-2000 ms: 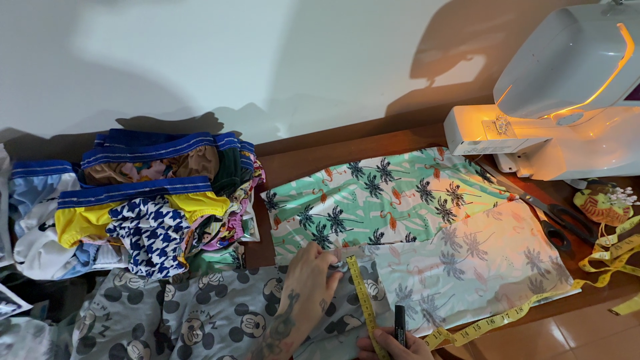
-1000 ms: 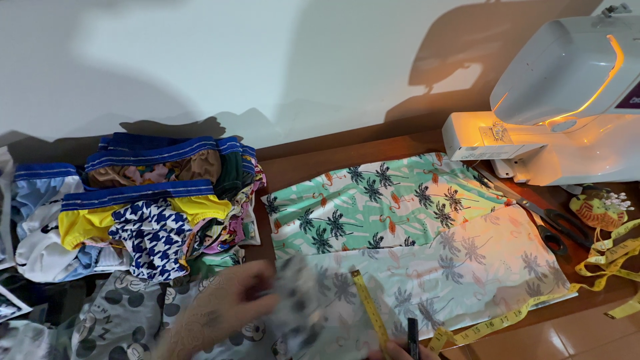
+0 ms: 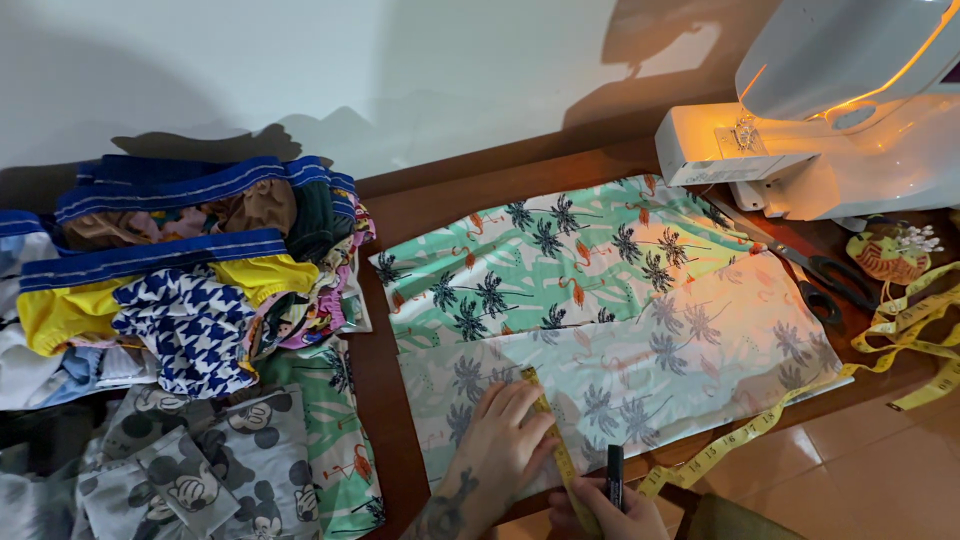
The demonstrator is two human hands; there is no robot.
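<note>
Flamingo and palm print fabric (image 3: 570, 262) lies on the wooden table with its pale side folded up along the front. My left hand (image 3: 506, 435) presses the upper end of a yellow tape measure (image 3: 556, 435) against that pale part. Near the front edge, my right hand (image 3: 611, 510) grips the tape lower down along with a black marker (image 3: 615, 476), held upright. The rest of the tape runs right along the fabric's front edge and off the table corner.
A white sewing machine (image 3: 847, 157) stands at the back right, with black-handled scissors (image 3: 832, 274) and a pincushion (image 3: 889, 251) in front. Piled underwear (image 3: 180, 315) and grey cartoon-mouse fabric (image 3: 262, 450) lie at the left. Behind the table rises a white wall (image 3: 465, 75).
The grey mouse-print cloth that overlapped the flamingo fabric has been moved left, off it. My left hand went left with it, then came back to the tape. My right hand stays near the front edge.
</note>
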